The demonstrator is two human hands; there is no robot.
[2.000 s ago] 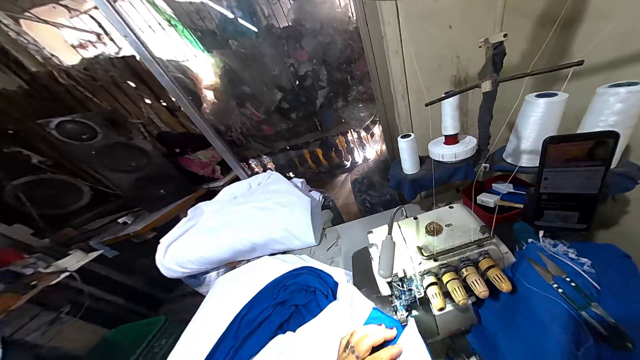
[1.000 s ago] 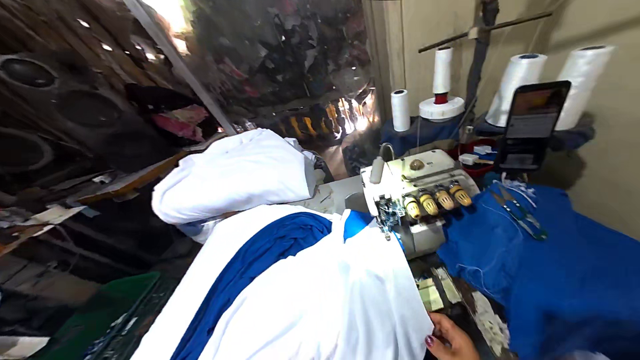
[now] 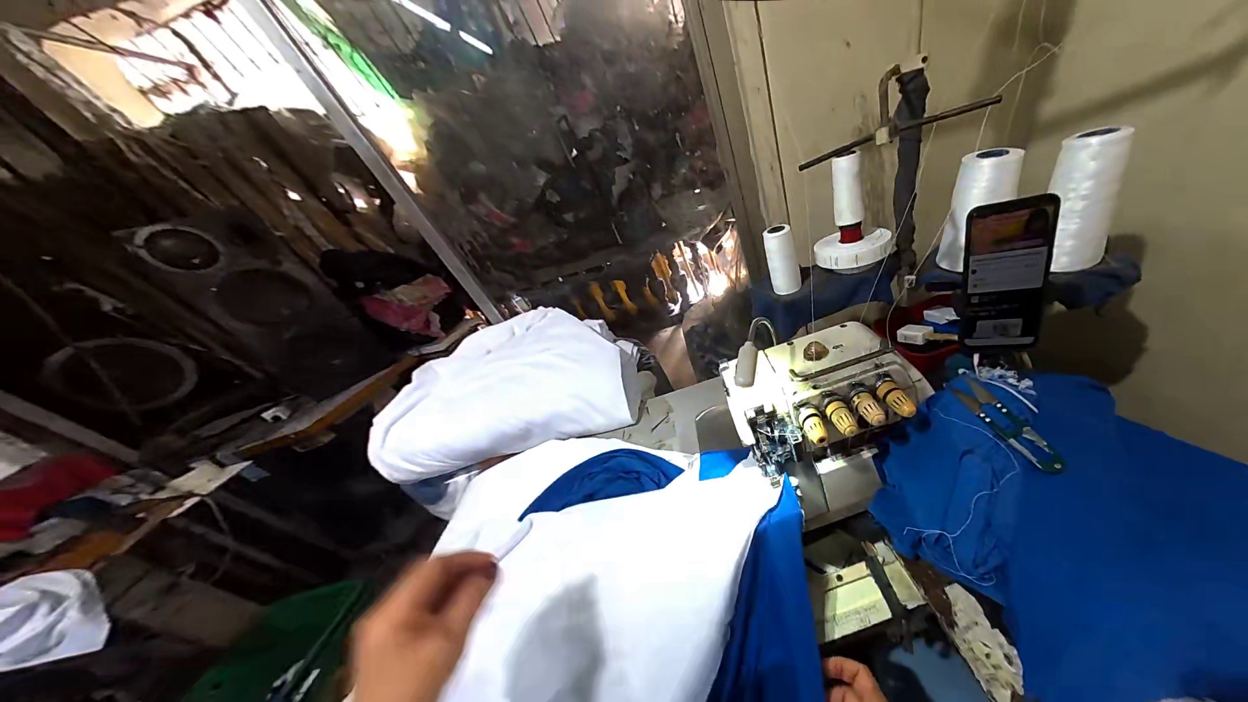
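White and blue fabric (image 3: pixel 624 556) lies across the front of an overlock sewing machine (image 3: pixel 829 380), its upper edge at the lit needle area. At the lower left, my left hand (image 3: pixel 424 624) pinches a raised bit of the white cloth between thumb and fingertips; it is slightly blurred. My right hand (image 3: pixel 853 680) shows only in part at the bottom edge, beside the blue fabric hanging there; whether it grips the cloth is unclear. A folded white cloth pile (image 3: pixel 517 390) rests behind the fabric, left of the machine.
Thread cones (image 3: pixel 985 195) and a phone (image 3: pixel 1009 273) stand behind the machine. Thread snips (image 3: pixel 1009 424) lie on blue cloth (image 3: pixel 1121 546) at the right. A green basket (image 3: pixel 283 643) is low on the left, and loudspeakers (image 3: pixel 175 249) stand farther back.
My left hand has come into view at the lower left. Blue fabric now shows along the right side of the white cloth, where white cloth was a second ago. My right hand shows less.
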